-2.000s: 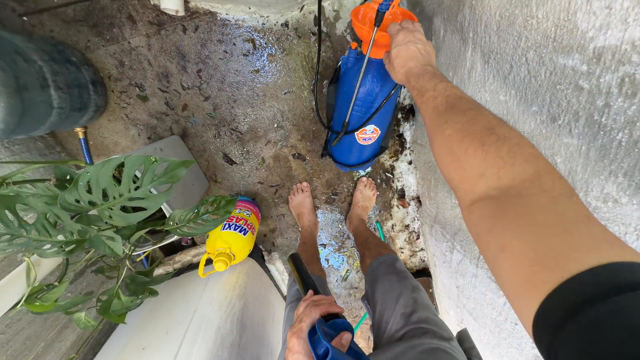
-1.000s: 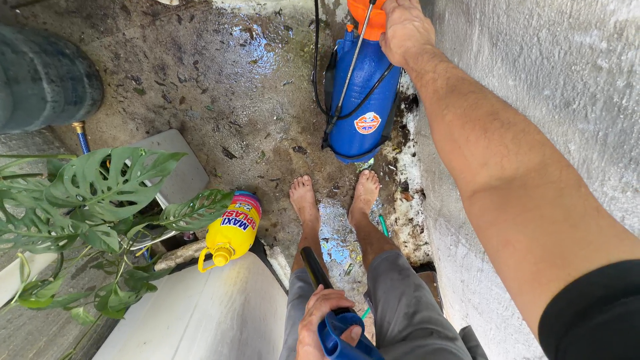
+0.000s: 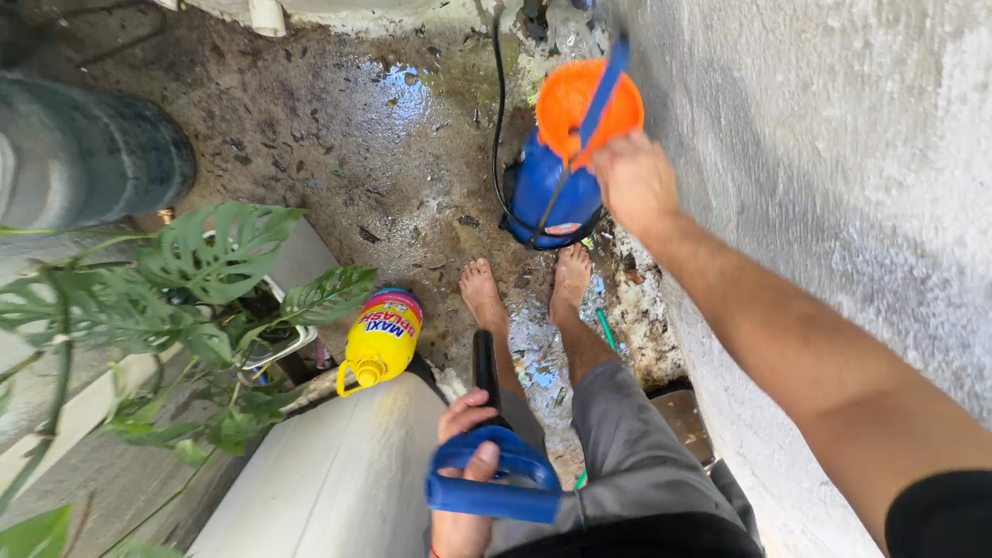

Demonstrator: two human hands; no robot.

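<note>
A blue pump sprayer tank (image 3: 554, 190) stands on the wet floor just beyond my feet, topped by an orange funnel-shaped rim (image 3: 577, 101). My right hand (image 3: 632, 174) is closed at the rim's near right edge, by the thin spray wand (image 3: 552, 205) and its blurred blue handle (image 3: 607, 93); whether it grips the wand or the rim is unclear. Low in the view, my left hand (image 3: 465, 457) holds the sprayer's pump (image 3: 496, 492), a blue D-shaped handle with a black shaft (image 3: 486, 364). A black hose (image 3: 498, 116) curves along the tank's left side.
A yellow plastic jug (image 3: 382, 337) stands left of my feet, beside a white surface (image 3: 333, 473). Broad-leaved plants (image 3: 225, 256) reach in from the left, below a dark cylindrical tank (image 3: 93, 159). A rough grey wall (image 3: 814, 155) runs along the right. Scattered leaves lie on the wet concrete floor.
The sprayer tank now stands more upright in view, its orange top nearer my feet. My right hand has shifted to the rim's near edge. The blue pump handle in my left hand shows more fully.
</note>
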